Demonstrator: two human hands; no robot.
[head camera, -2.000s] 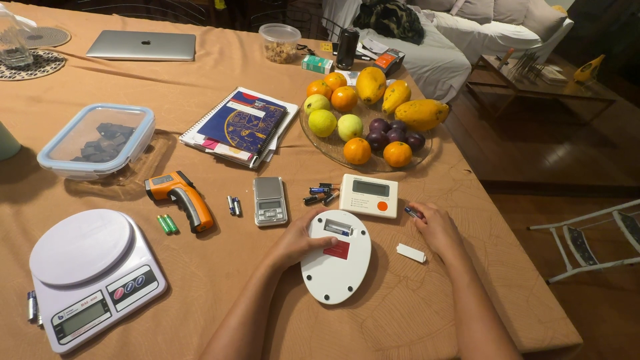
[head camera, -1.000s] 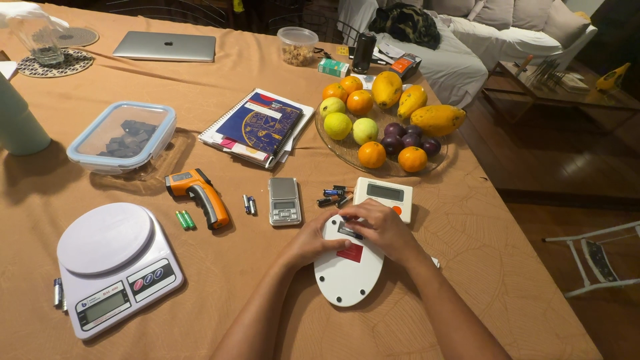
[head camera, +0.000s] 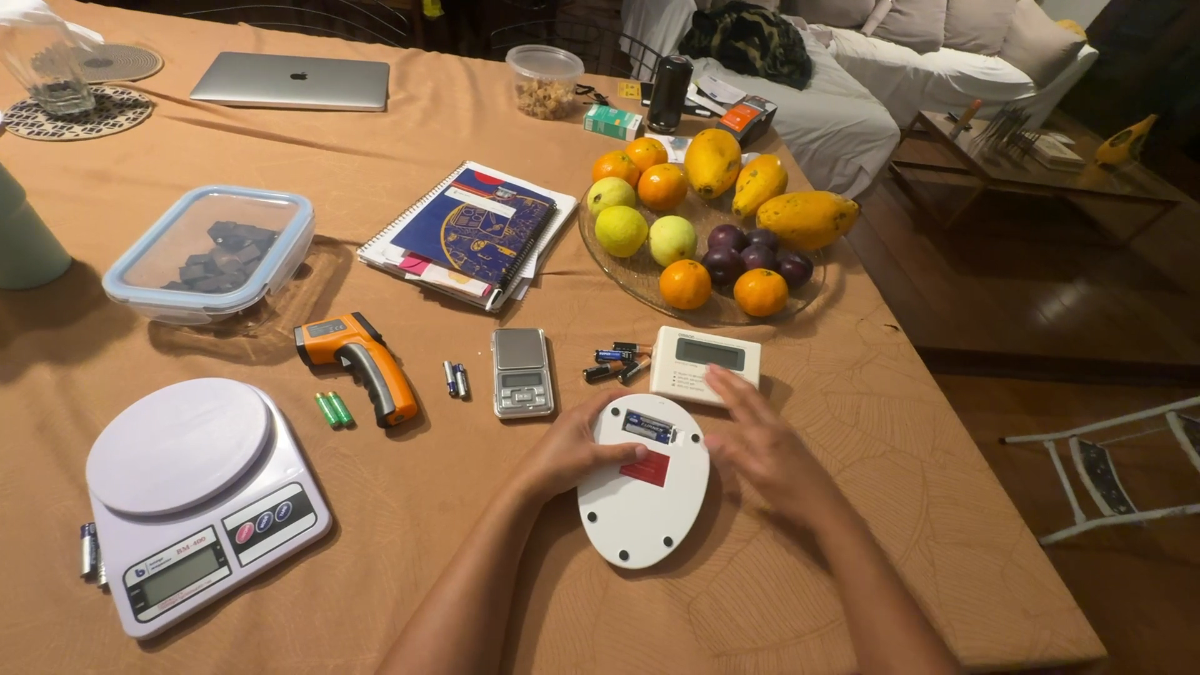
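My left hand (head camera: 586, 448) grips the left edge of a white oval battery-powered device (head camera: 637, 525), its underside up, thumb near a red label. Two batteries (head camera: 649, 427) lie in its uncovered compartment. My right hand (head camera: 755, 441) is just off the device's right edge, fingers apart and holding nothing visible. Beyond it rests a cream device with a display (head camera: 689, 380). Several loose batteries (head camera: 614, 361) lie left of that. A pocket scale (head camera: 521, 375), two small batteries (head camera: 457, 380), two green batteries (head camera: 335, 410) and an orange infrared thermometer (head camera: 361, 361) are further left.
A kitchen scale (head camera: 206, 497) stands at left, batteries (head camera: 89, 551) beside it. Behind are a lidded glass container (head camera: 211, 300), notebooks (head camera: 469, 230), a glass fruit plate (head camera: 609, 277), a laptop (head camera: 291, 82) and a plastic tub (head camera: 544, 84). The table's right edge borders a white metal frame (head camera: 1106, 478).
My right hand first held a battery at the right, then came over the compartment, and now is off the device's edge. A second battery now shows in the compartment.
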